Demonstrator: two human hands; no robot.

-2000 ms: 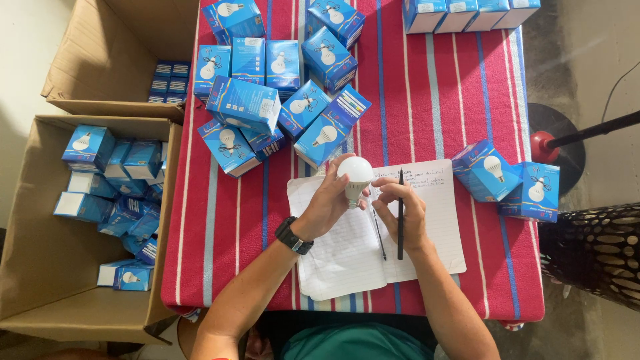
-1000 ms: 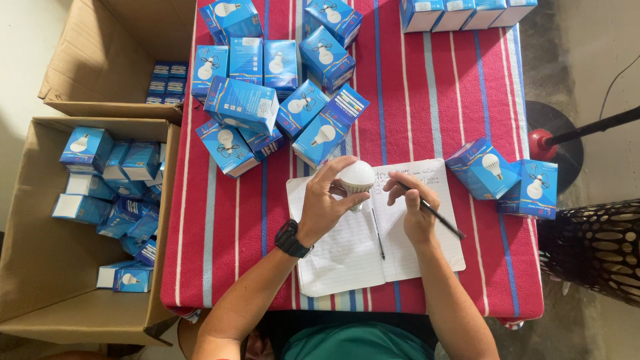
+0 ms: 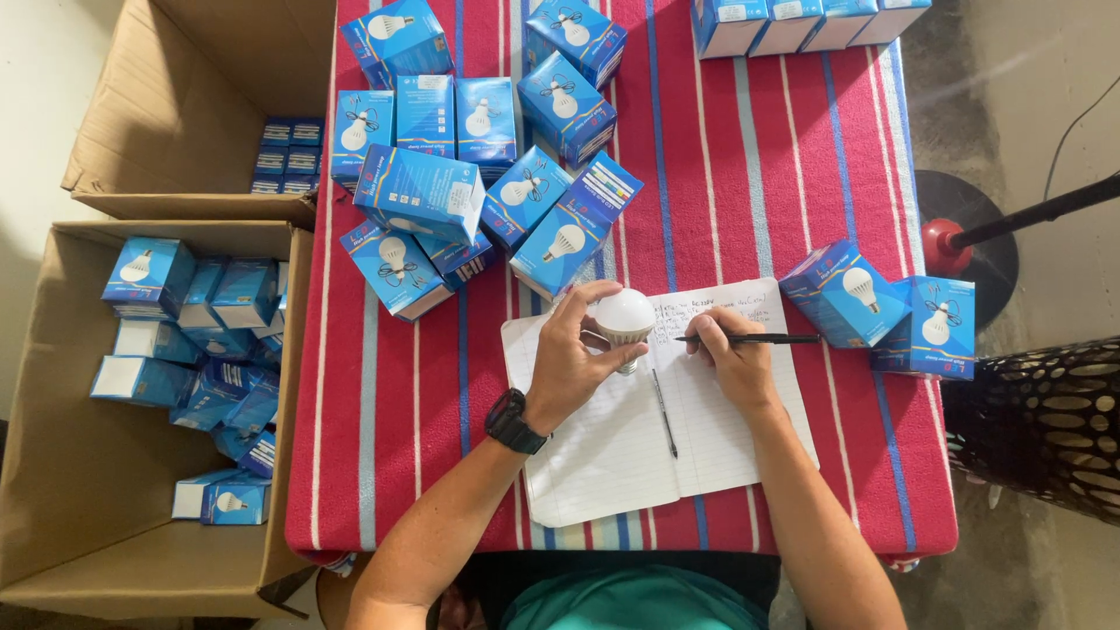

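My left hand point(image 3: 573, 354), with a black watch on its wrist, grips a white LED bulb point(image 3: 625, 315) between thumb and fingers, dome up and screw base down, over the left page of an open lined notebook point(image 3: 744, 455). A black pen point(image 3: 761, 338) is in my right hand point(image 3: 731, 354), its tip at the handwriting on the right page. A second, slim pen point(image 3: 665, 413) lies along the notebook's fold, between my hands.
Blue bulb boxes point(image 3: 420, 192) are heaped on the striped tablecloth point(image 3: 394, 420) beyond the notebook. Two more boxes point(image 3: 844, 293) rest at the right edge, a row point(image 3: 770, 26) at the far edge. Open cardboard cartons point(image 3: 96, 481) with more boxes stand left; a black stand point(image 3: 1032, 210) is at right.
The pen in my right hand was upright, then slanted away from the page; now it lies nearly level with its tip at the writing. My left hand has turned the bulb from dome toward the camera to base down.
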